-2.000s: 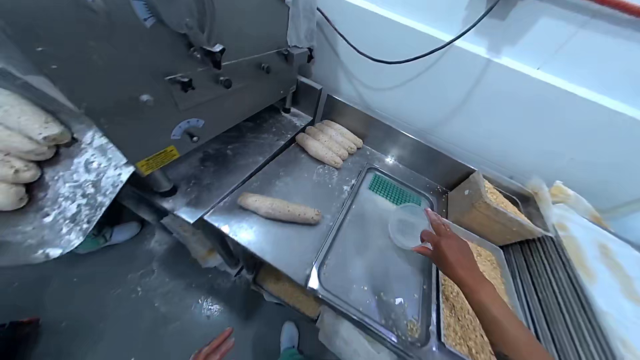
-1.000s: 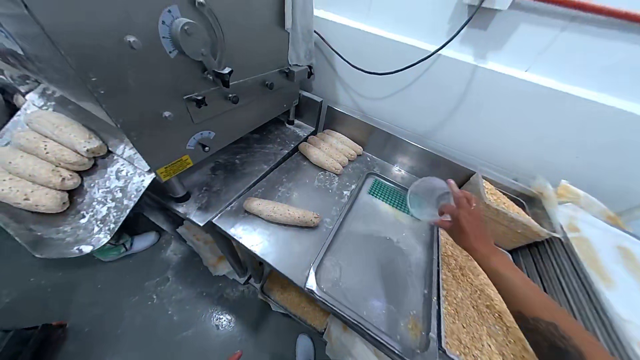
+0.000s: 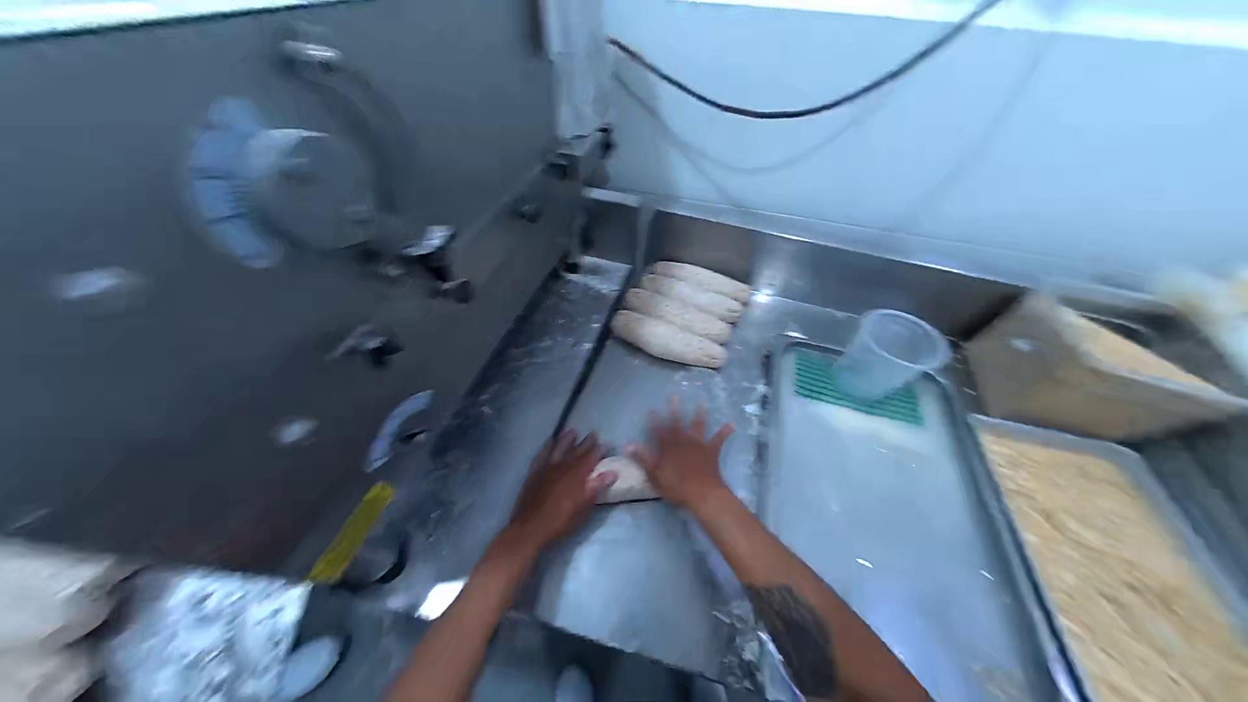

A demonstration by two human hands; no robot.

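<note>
A pale, speckled dough log lies crosswise on the steel worktable. My left hand covers its left end and my right hand rests at its right end, fingers spread and blurred. Only the log's middle shows between them. Several more dough logs lie side by side at the back of the table. A clear plastic cup stands on the green ridged mat in the metal tray to the right.
A large grey machine with knobs and a dial borders the left side. At the right are a bin of flakes and an open paper sack. A dark cable hangs along the wall. More dough shows at the lower left.
My right hand has let go of the clear cup, which now stands on the green mat, and has moved left to the single dough log. My left hand has come up to the log's other end.
</note>
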